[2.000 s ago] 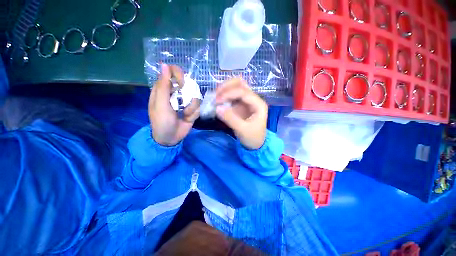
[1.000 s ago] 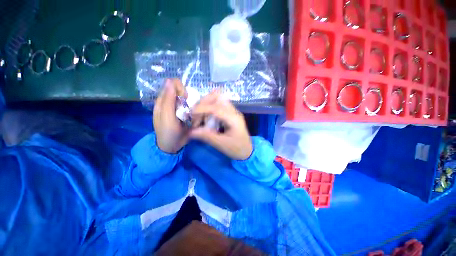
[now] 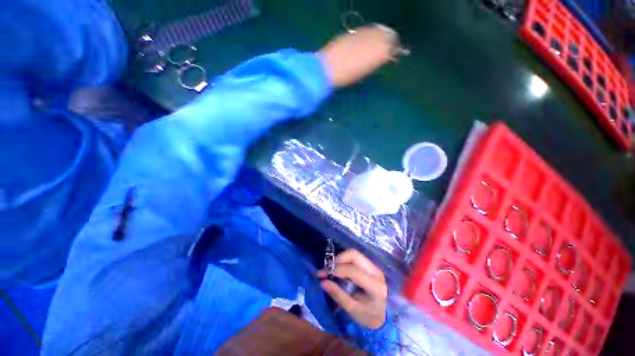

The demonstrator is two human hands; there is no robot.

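Observation:
My left hand [image 3: 362, 55] is stretched far out over the green bench, blurred. A small shiny bit shows at its fingertips; I cannot tell whether it is held. A silver ring [image 3: 351, 19] lies just beyond this hand. My right hand [image 3: 358, 286] is low in front of the bench edge, with its fingers closed on a silver watch case ring [image 3: 329, 256], seen nearly edge-on. The wiping cloth cannot be made out. The white solvent bottle [image 3: 379, 191] stands on the clear plastic bag [image 3: 313, 174], its round cap [image 3: 425, 161] open beside the neck.
The red compartment tray [image 3: 498, 142] with rings in many pockets is at the right. Another red tray [image 3: 581, 66] lies at the far right. Several loose rings [image 3: 191, 76] and a gridded strip [image 3: 205, 24] lie at the left. A person's blue sleeve [image 3: 63, 42] is at upper left.
The view has turned and shifted. My hands, together before, are now far apart: the left has reached out across the bench, and the right stays low with a ring in its fingers.

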